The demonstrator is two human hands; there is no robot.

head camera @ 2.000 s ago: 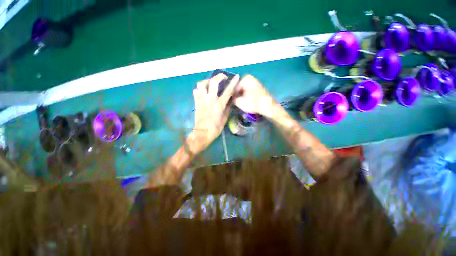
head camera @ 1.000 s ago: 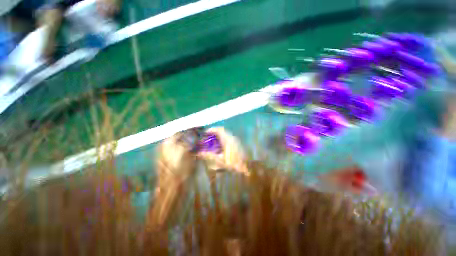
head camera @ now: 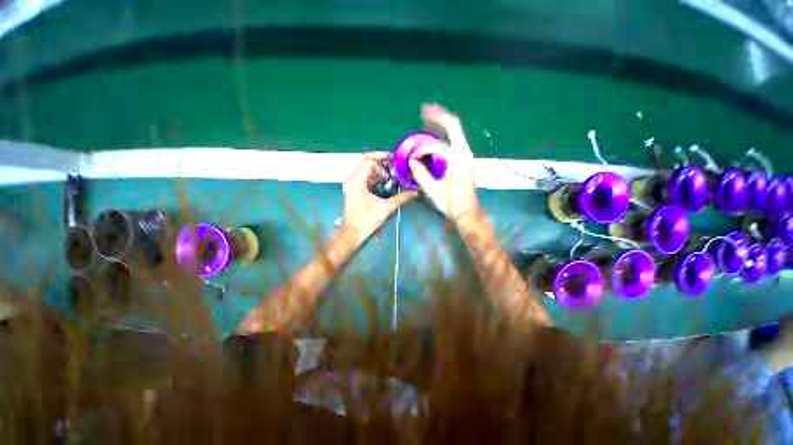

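A purple reflector assembly [head camera: 412, 155] is held up over the white rail, its round rim facing me. My right hand [head camera: 450, 174] grips it at the right, thumb at the rim and some fingers raised. My left hand [head camera: 369, 193] is at its left, closed around a small dark part [head camera: 385, 185] behind or beside the purple cup. Whether that dark part belongs to the reflector assembly is hidden. A thin pale wire [head camera: 397, 261] hangs straight down from between my hands.
Rows of purple reflector assemblies [head camera: 634, 274] with wires stand at right. At left, dark cylindrical housings [head camera: 113, 233] stand near another purple reflector [head camera: 203, 250]. The white rail [head camera: 252, 165] divides worktop and green belt [head camera: 304, 100]. Brown hair hangs across the lower view.
The view has swung back from its blurred, tilted angle. The purple reflector between my hands now shows its rim clearly, and my right hand's fingers are raised.
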